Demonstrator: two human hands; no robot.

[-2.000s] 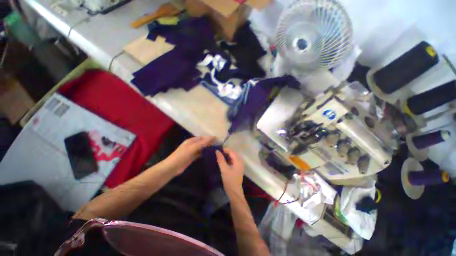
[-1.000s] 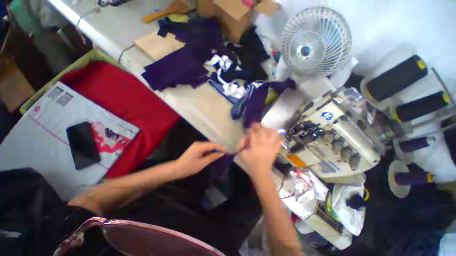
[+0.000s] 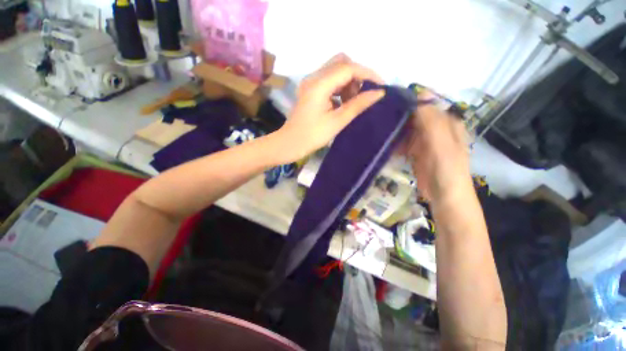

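Note:
A dark purple fabric piece (image 3: 346,161) hangs down at an angle from my two raised hands, with a paler line along its right side. My left hand (image 3: 336,99) pinches its upper edge between thumb and fingers. My right hand (image 3: 439,140) is blurred at the fabric's top right corner and seems to hold it there; its fingertips are hard to make out. The cream-white overlock machine (image 3: 388,199) stands behind the fabric and is mostly hidden by it and by my right hand.
More purple cut pieces (image 3: 189,147) lie on the pale table (image 3: 257,209). A second white sewing machine (image 3: 82,65) with black thread cones (image 3: 129,31) stands at the back left. Red cloth (image 3: 99,192) sits in a bin at left. Metal thread-stand rods (image 3: 511,82) rise at right, near my right hand.
Both hands have risen from the table's front edge and lifted the purple fabric, which now hangs in view. The camera view has tilted up, showing the other machine and a pink bag.

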